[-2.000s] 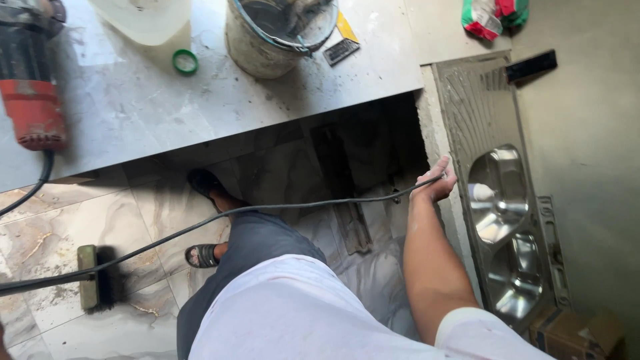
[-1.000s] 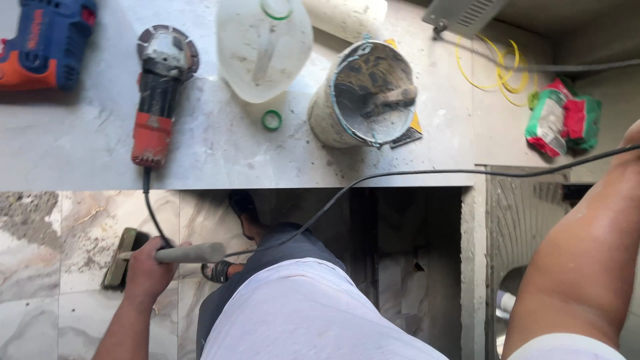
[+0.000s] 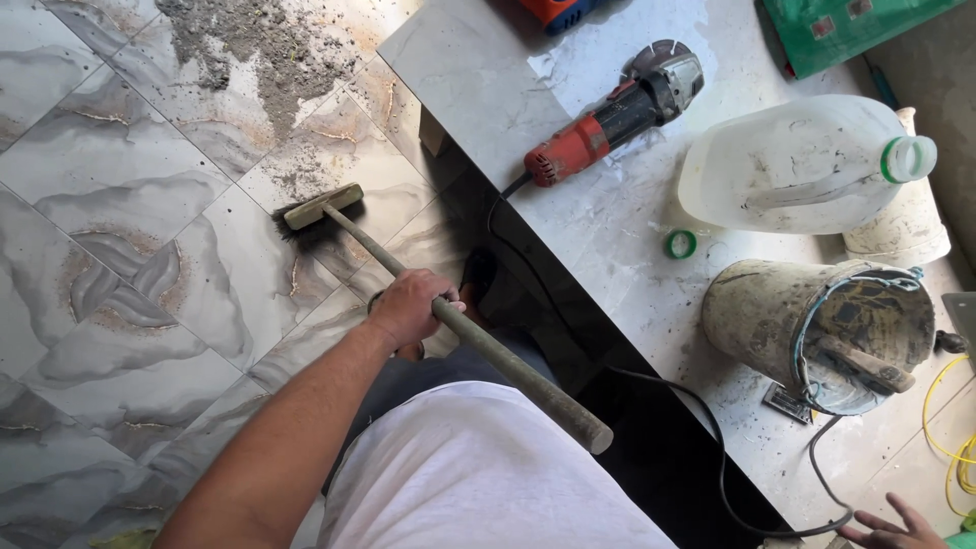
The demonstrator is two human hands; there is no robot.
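My left hand [image 3: 415, 309] is closed around the wooden handle [image 3: 526, 374] of a push broom, whose bristled head [image 3: 324, 206] rests on the tiled floor. At the bottom right edge, my right hand [image 3: 888, 526] shows only in part, its fingers spread beside a black cord [image 3: 720, 450]. The cord runs over the countertop's edge. On the counter lies a red and black angle grinder [image 3: 614, 114], with its own cord hanging down. A cloudy plastic jug [image 3: 793, 168] lies to its right, a green cap [image 3: 680, 244] near it. Below stands a dirty bucket [image 3: 762, 328] with a tool inside.
Grey rubble and dust [image 3: 267, 61] lie on the floor tiles beyond the broom head. The stone-look countertop [image 3: 602, 236] runs diagonally past my right side. A blue and orange power tool [image 3: 564, 15], a green bag [image 3: 846, 30] and yellow cable [image 3: 942, 427] are on it.
The view has swung left toward the floor. My left hand has the broom handle, which it also held one second ago. Two seconds ago my right hand held the black cord near the sink.
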